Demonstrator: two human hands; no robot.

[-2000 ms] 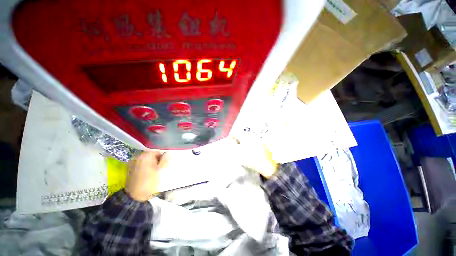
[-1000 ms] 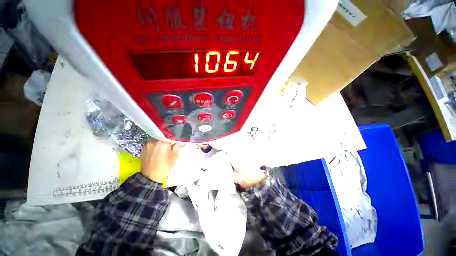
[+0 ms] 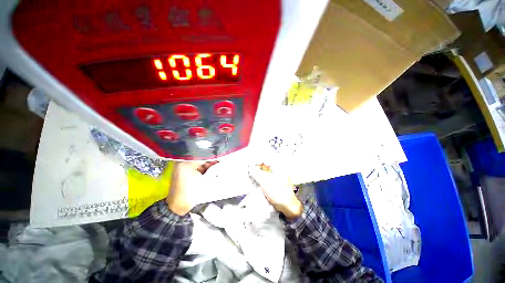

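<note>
The white garment (image 3: 249, 232) hangs over the table's front edge into the lap, washed out by the lamp, with a small dark dot near its lower tip. My left hand (image 3: 185, 185) holds its edge just below the button attaching machine (image 3: 188, 83), left of centre. My right hand (image 3: 277, 188) holds the cloth to the right, its fingertips pale in the glare. The machine's red panel shows 1064. Its head hides the dies and part of my left fingertips.
A clear bag of shiny small pieces (image 3: 130, 157) lies left of the machine head. Small dark pieces (image 3: 276, 143) lie to its right. A cardboard box (image 3: 371, 50) stands behind at right. The blue bin (image 3: 437, 204) holds white cloth. A grey-white heap (image 3: 50, 254) is at lower left.
The view has shifted, so the machine head appears further left. The cloth between my hands has been moved and spread along the table edge. My right fingers have moved up over it. The counter still reads 1064.
</note>
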